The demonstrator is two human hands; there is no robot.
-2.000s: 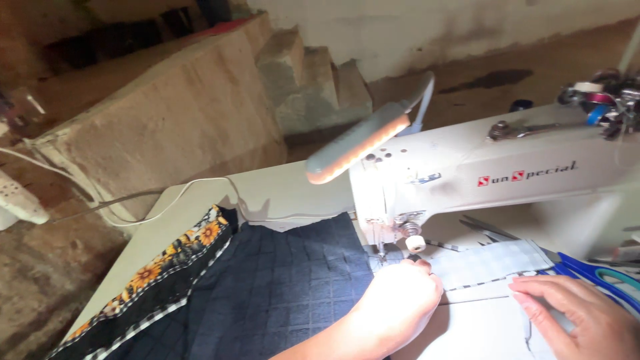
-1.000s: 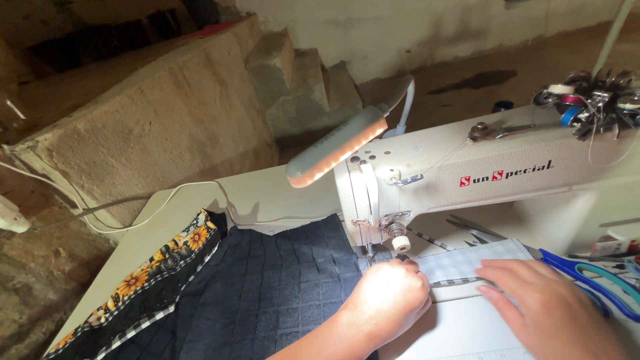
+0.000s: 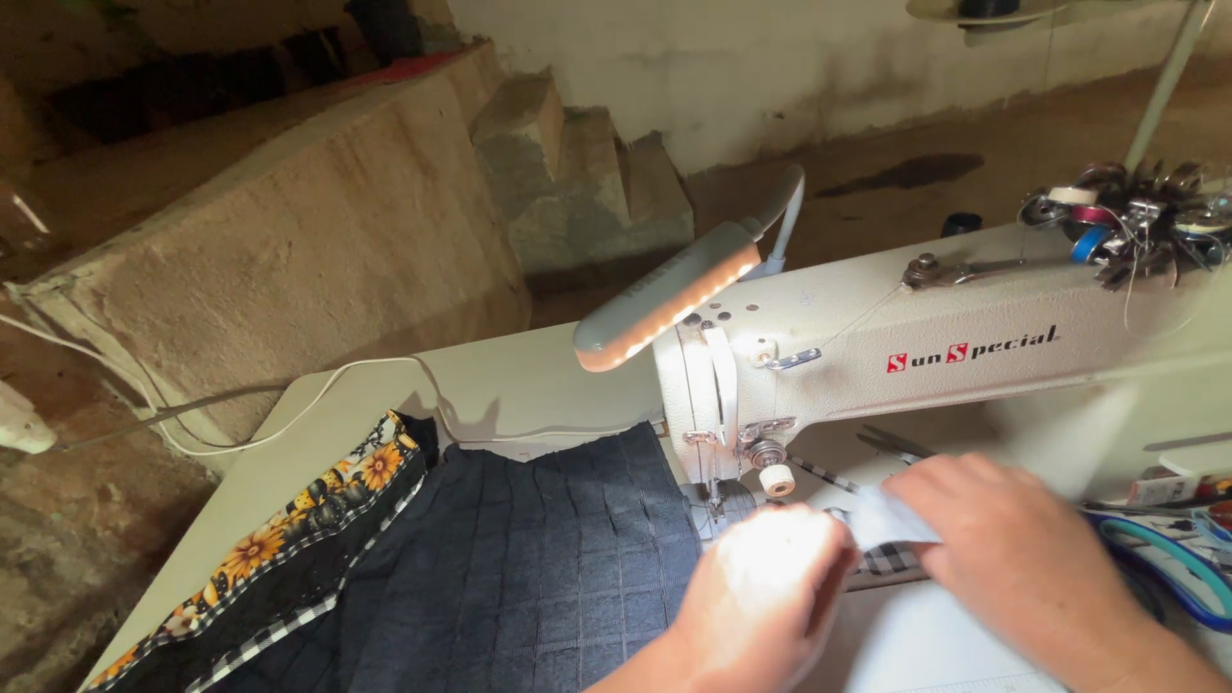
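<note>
Just right of the needle area of the white sewing machine, my left hand has its fingers closed on the left end of a light, folded fabric piece. My right hand pinches that piece's right side. Beneath it shows black-and-white checked fabric. Dark quilted fabric lies on the table left of the needle, reaching under my left wrist. Along its left side runs a sunflower-print band with checked trim. The fingertips of my left hand are partly hidden by glare.
An LED lamp lights the needle area. Scissors with blue handles lie at the right edge, and dark metal blades behind my right hand. Bobbins cluster on the machine. A white cable crosses the table's back left.
The light fabric lay flat by the machine one second ago; now it is lifted and bunched between my hands. My right hand has moved in toward my left and closed on it.
</note>
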